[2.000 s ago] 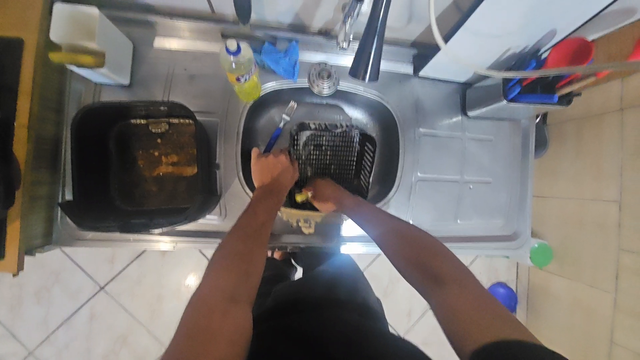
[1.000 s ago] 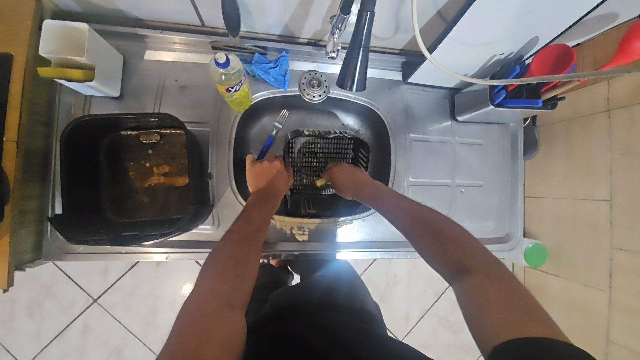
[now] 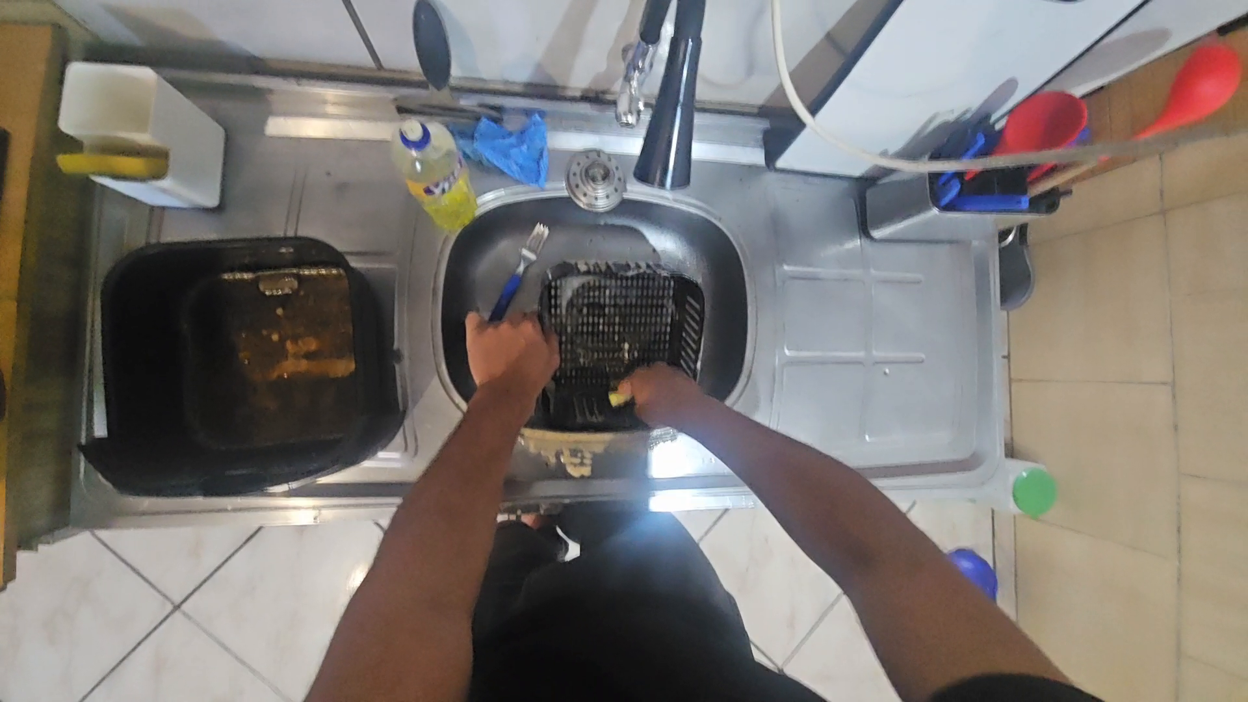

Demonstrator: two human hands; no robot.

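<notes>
A black perforated air-fryer basket [image 3: 624,317] lies in the sink bowl [image 3: 721,253], wet and with some suds on its grid. My left hand [image 3: 512,353] grips the basket's left edge. My right hand [image 3: 663,392] is at the near part of the basket, closed on a small yellow sponge [image 3: 618,399], most of which its fingers hide. A fork with a blue handle [image 3: 519,273] leans in the bowl's left side, just beyond my left hand.
Left of the bowl stands a black air-fryer drawer [image 3: 234,361] with brownish liquid. Behind are a dish soap bottle [image 3: 436,175], a blue cloth [image 3: 514,148], a sink strainer [image 3: 595,180] and a black faucet spout [image 3: 671,127]. A utensil holder [image 3: 907,205] stands at the back right.
My right hand has moved with the sponge from the basket's middle toward its near side. My left hand stays at the basket's left edge.
</notes>
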